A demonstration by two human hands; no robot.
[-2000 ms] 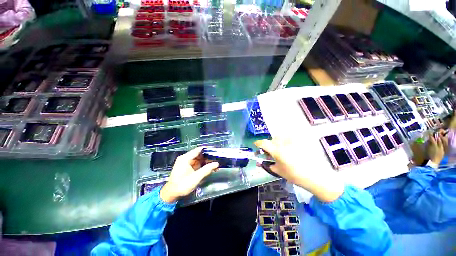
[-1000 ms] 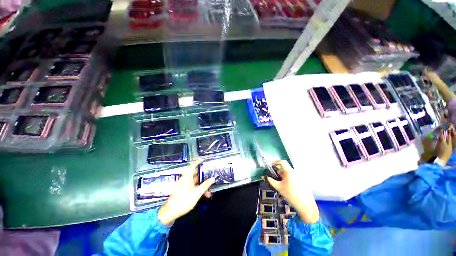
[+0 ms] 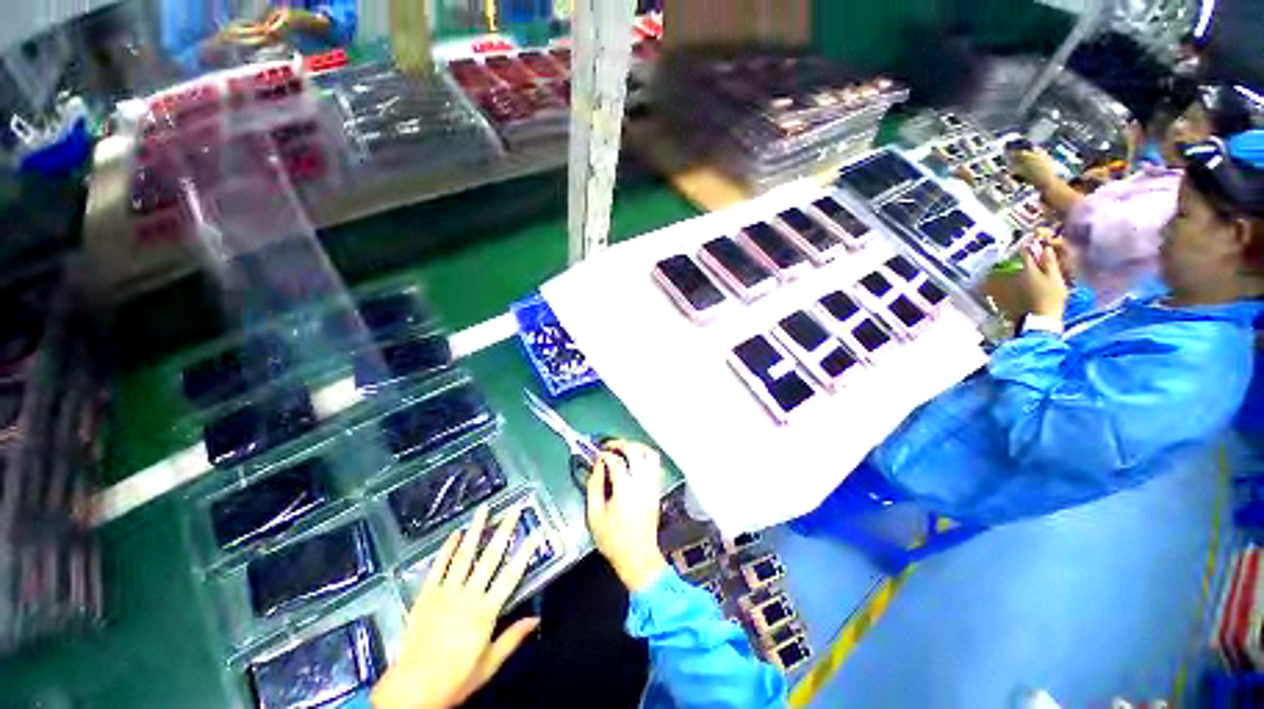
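Note:
My left hand is open with its fingers spread over a screen unit in the front right pocket of the clear plastic tray. The fingers partly hide that unit. My right hand holds the scissors by the dark handles, just right of the tray. Their silver blades point up and left over the green mat. More black glossy screen units lie in the tray's two rows. Clear shiny film shows on some of them.
A blue parts bin stands between tray and white foam sheet, which carries two rows of pink-rimmed framed handsets. A white upright post stands behind. Stacked trays are at left. A worker in blue is at right.
The dark unit held between my hands two seconds ago is out of my hands. My left hand now lies with fingers spread over the tray's front. The view has turned right.

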